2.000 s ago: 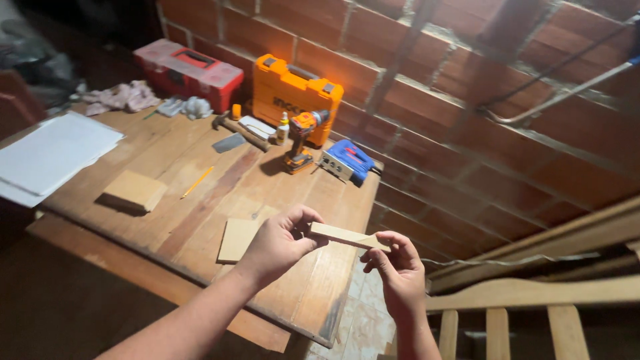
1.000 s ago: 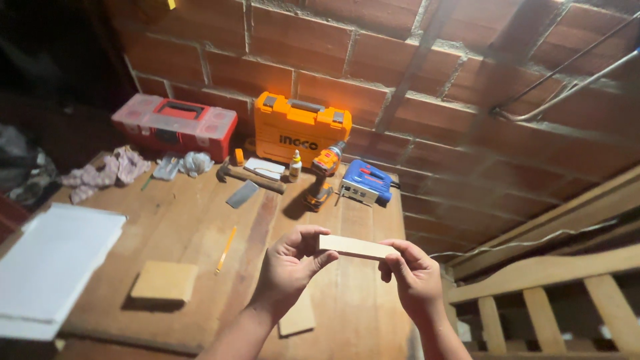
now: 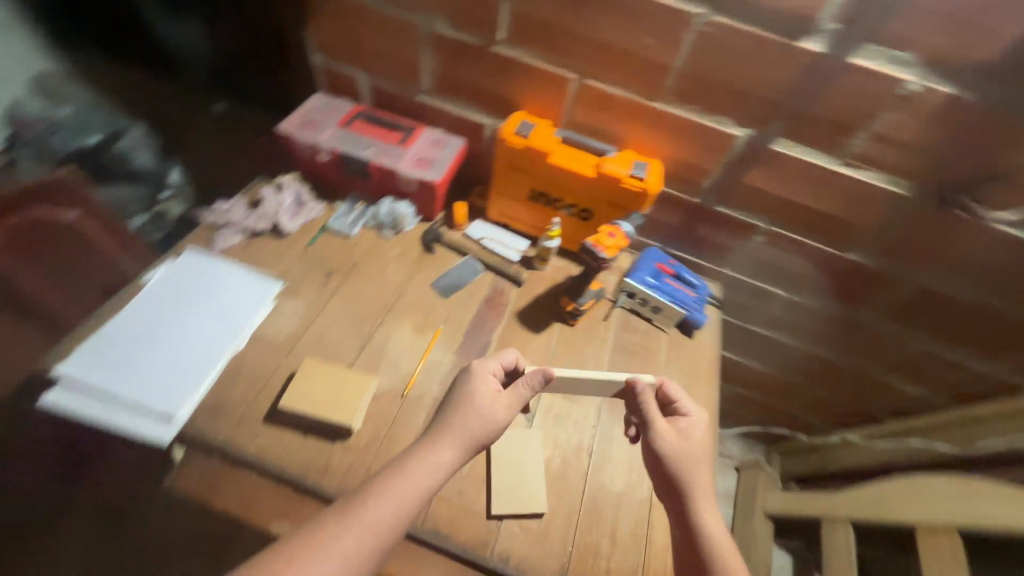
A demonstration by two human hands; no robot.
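Observation:
A thin, narrow strip of pale wood [image 3: 588,382] is held level above the table between both hands. My left hand [image 3: 490,398] pinches its left end with thumb and fingers. At the right end, my right hand [image 3: 662,412] grips it the same way. Below the strip, a flat rectangular wooden piece [image 3: 518,474] lies on the wooden table [image 3: 336,300]. A thicker wooden block [image 3: 328,394] rests farther left, with a yellow pencil [image 3: 422,362] between it and my left hand.
Behind stand a red toolbox [image 3: 372,152], an orange tool case [image 3: 572,180], a cordless drill [image 3: 596,268] and a blue jigsaw [image 3: 666,290]. A hammer [image 3: 476,252], a glue bottle [image 3: 548,243] and white sheets [image 3: 168,340] lie about. A wooden railing [image 3: 896,504] is at right.
The strip has tilted in both hands, which still hold its ends. The view has shifted, and the flat piece beneath shows more fully than one second ago.

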